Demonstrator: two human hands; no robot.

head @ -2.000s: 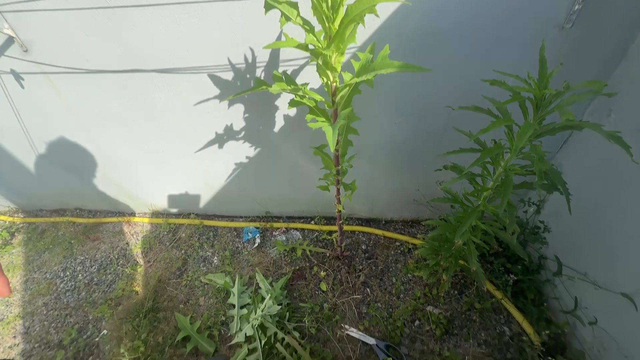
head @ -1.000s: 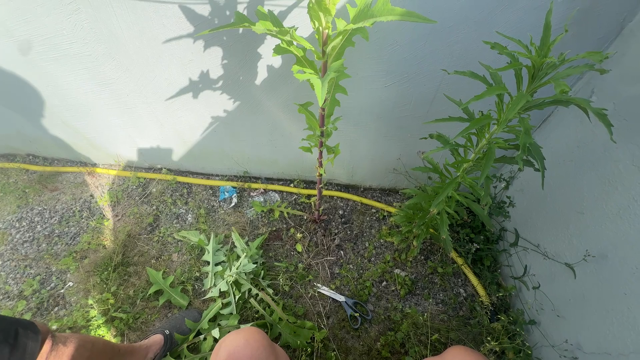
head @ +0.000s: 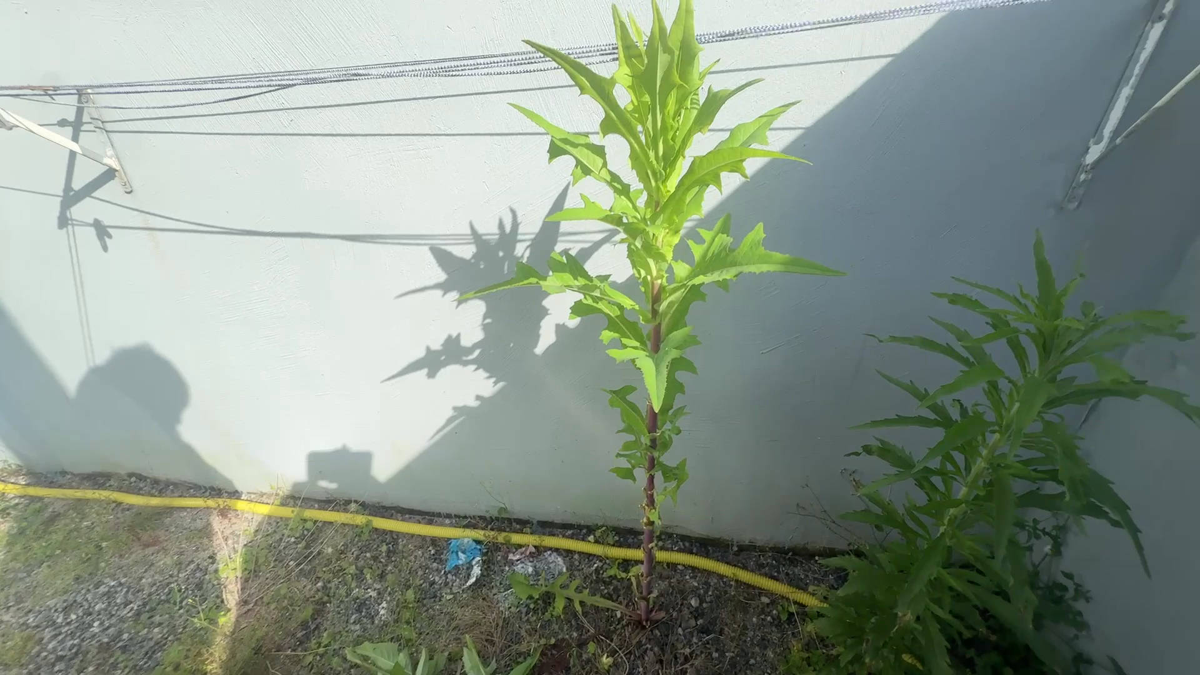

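Neither of my hands shows in the head view, so what they hold cannot be seen. A tall leafy weed [head: 652, 450] with a purple-red stem and jagged bright green leaves stands upright in the middle, rooted in the gravel close to the wall. To the right grows a bushier dark green plant [head: 984, 469] with narrow leaves. Cut-looking leaves [head: 394, 659] lie at the bottom edge, only their tips in view. The scissors seen in the earlier frames are outside this view.
A yellow corrugated hose [head: 412, 525] runs along the base of the pale wall [head: 281, 356]. Blue plastic litter [head: 462, 553] lies just in front of it. Clothesline cords [head: 375, 73] stretch across above, between a left metal bracket [head: 105, 141] and a right one [head: 1116, 108].
The view tilted down, then back up. The scissors on the ground, and the legs and dark shoe seen one second ago, are now out of view.
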